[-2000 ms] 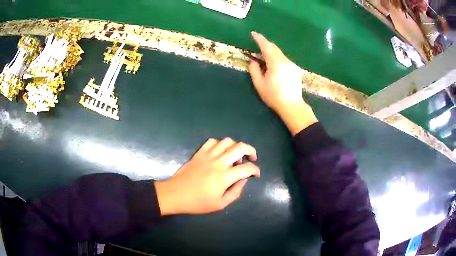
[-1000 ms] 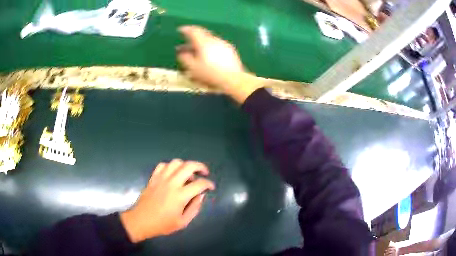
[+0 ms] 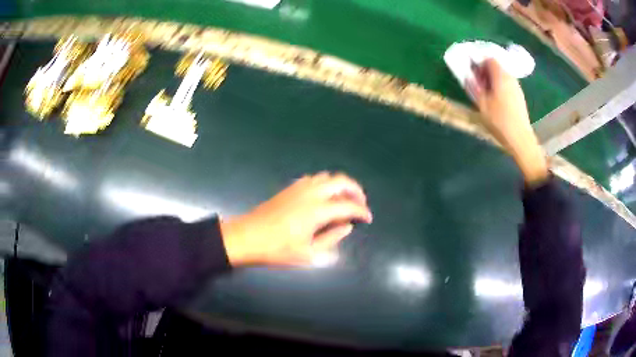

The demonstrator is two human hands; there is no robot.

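A white socket housing [image 3: 465,57] lies on the bright green belt at the upper right, blurred. My right hand [image 3: 494,97] reaches over the rail with its fingers on the housing; whether they grip it is too blurred to tell. My left hand [image 3: 307,222] is over the middle of the dark green bench, fingers curled but apart, with nothing seen in it. Gold contact strips [image 3: 174,115] lie at the left of the bench, and a bigger clump of gold strips [image 3: 97,80] lies further left.
A worn pale rail [image 3: 328,70] runs between the dark bench [image 3: 279,125] and the green belt [image 3: 376,35]. A pale metal post [image 3: 593,104] stands at the right, close to my right forearm. Part of a white object [image 3: 259,3] shows at the top edge.
My right hand has moved right along the belt and now touches the white housing. The view has shifted, and the white bagged unit at the upper left is now mostly out of the picture.
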